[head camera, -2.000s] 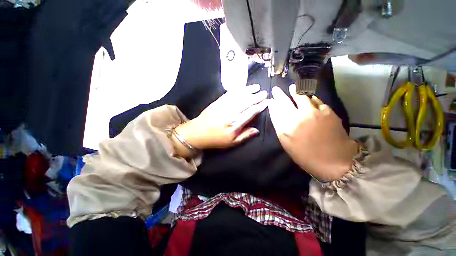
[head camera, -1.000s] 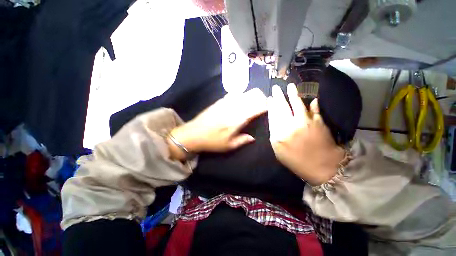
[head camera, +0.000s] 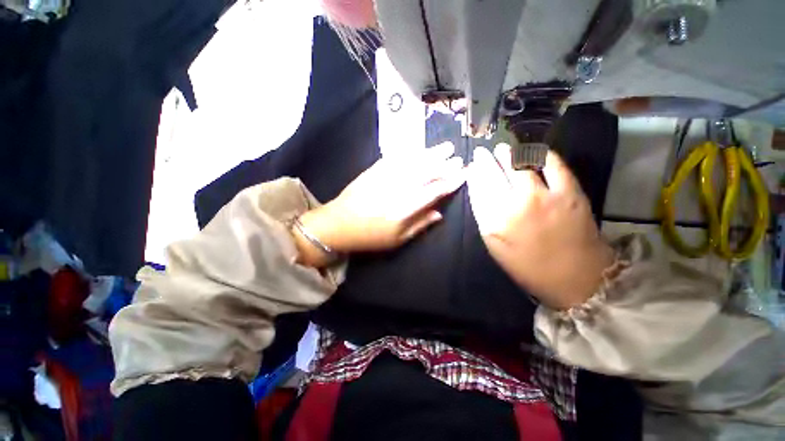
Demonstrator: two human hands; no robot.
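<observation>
A black fabric panel lies under the sewing machine head and hangs over the table's front edge. A seam or fold line runs down it from the needle area. My left hand lies flat on the cloth left of this line, fingertips just in front of the presser foot. My right hand presses the cloth right of the line, its fingers by the ribbed knob. Neither hand is closed around anything. The needle tip is too washed out by light to tell.
Yellow-handled scissors lie at the right. The shiny slide plate is left of the needle. Dark cloth spreads at the far left, over the white table. Scraps and a red item are below it. A pink tuft hangs at the top.
The cloth has shifted under the head; its rounded bulge at the right now lies flatter. My right hand has moved slightly right, and the line between my hands shows again.
</observation>
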